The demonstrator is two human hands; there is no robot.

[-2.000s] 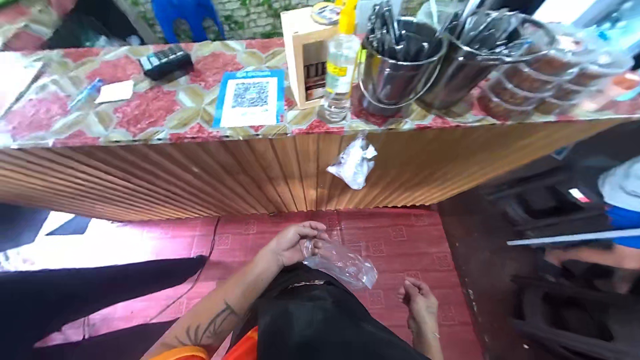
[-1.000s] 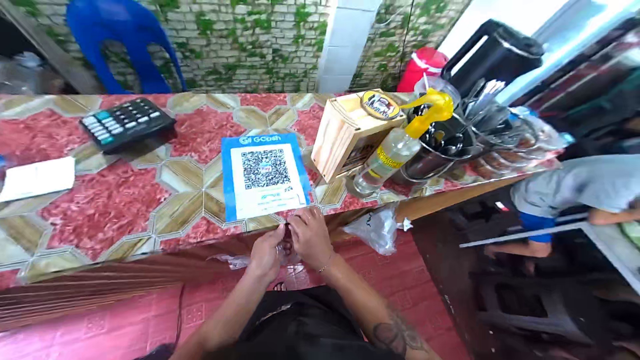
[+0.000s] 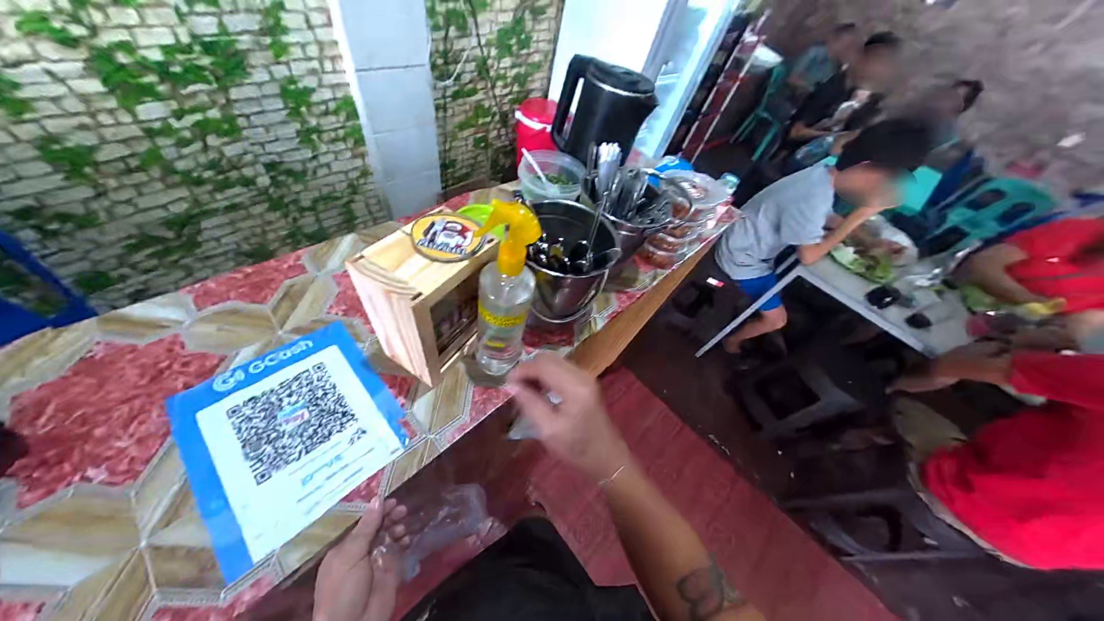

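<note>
My left hand (image 3: 366, 556) is at the counter's near edge, its fingers curled by a clear plastic bag (image 3: 453, 522); whether it grips the bag is hard to tell. Raised in front of the spray bottle (image 3: 504, 315) with its yellow trigger head is my right hand (image 3: 565, 410), blurred, with something small and pale at its fingers. The bottle stands beside a wooden box (image 3: 405, 297) with a round badge on top. Left of the box, a blue-bordered sheet with a printed code (image 3: 289, 431) lies on the patterned counter (image 3: 86, 517).
Metal buckets of utensils (image 3: 573, 285), a tub (image 3: 552, 177), stacked containers (image 3: 677, 228) and a black electric kettle (image 3: 608, 103) stand farther along the counter. At right, several people are around a white-edged table (image 3: 906, 323) with dark stools (image 3: 789, 388) nearby.
My hands were together at the counter edge by the sheet; now they are apart, the right one raised near the spray bottle. The view has turned right.
</note>
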